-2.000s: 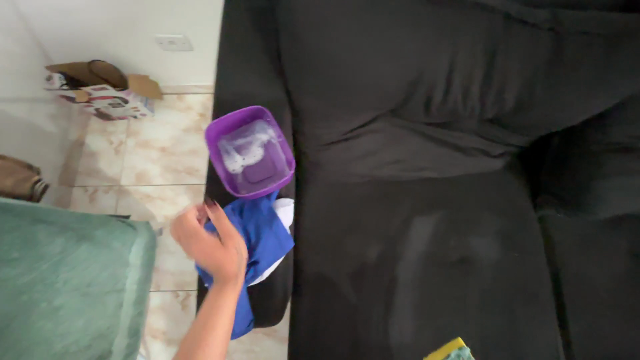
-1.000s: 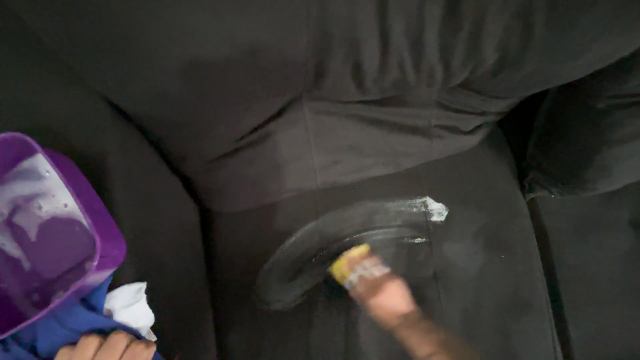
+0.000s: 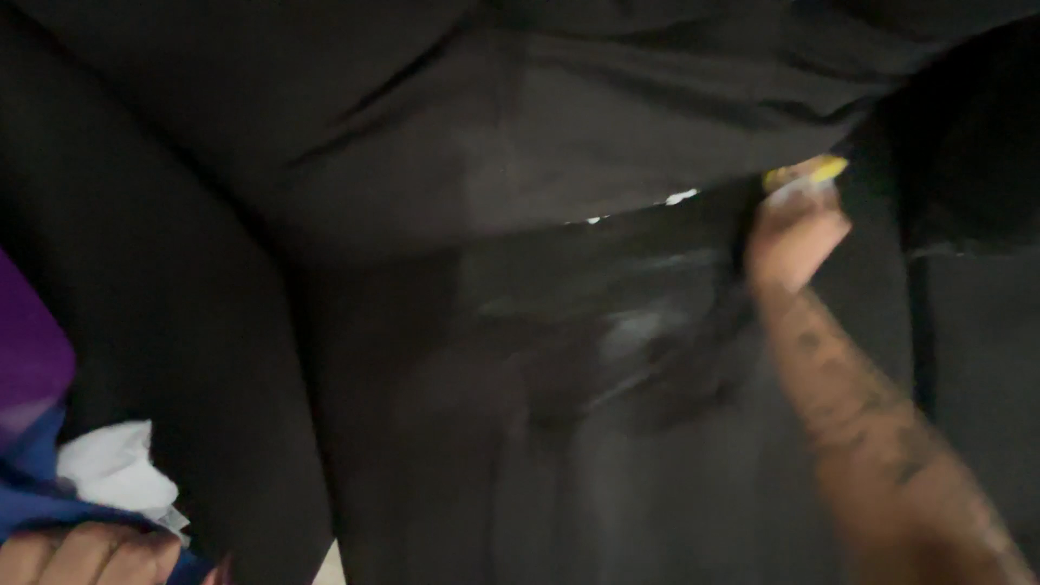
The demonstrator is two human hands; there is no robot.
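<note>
My right hand (image 3: 796, 236), blurred, grips a yellow sponge (image 3: 829, 168) at the back right of the black sofa's seat cushion (image 3: 455, 390), close to the backrest. White foam (image 3: 681, 197) lies in bits along the seam between seat and backrest, and pale wet streaks mark the cushion. At the lower left my left hand (image 3: 89, 556) has its fingers curled over a blue cloth (image 3: 32, 496) on the armrest. A white cloth (image 3: 118, 471) lies beside it. Only part of the purple plastic basin (image 3: 28, 333) shows, at the left edge.
The sofa's backrest (image 3: 390, 162) rises behind the seat, with folds in its fabric. To the left runs the armrest (image 3: 154, 325). A dark cushion (image 3: 975, 162) stands at the right, past the seat's edge. A sliver of light floor (image 3: 331, 567) shows at the bottom.
My right hand has carried the sponge from mid-seat to the right and back toward the backrest. The curved foam streak seen a second ago is fainter and broken up. The view has moved nearer the sofa.
</note>
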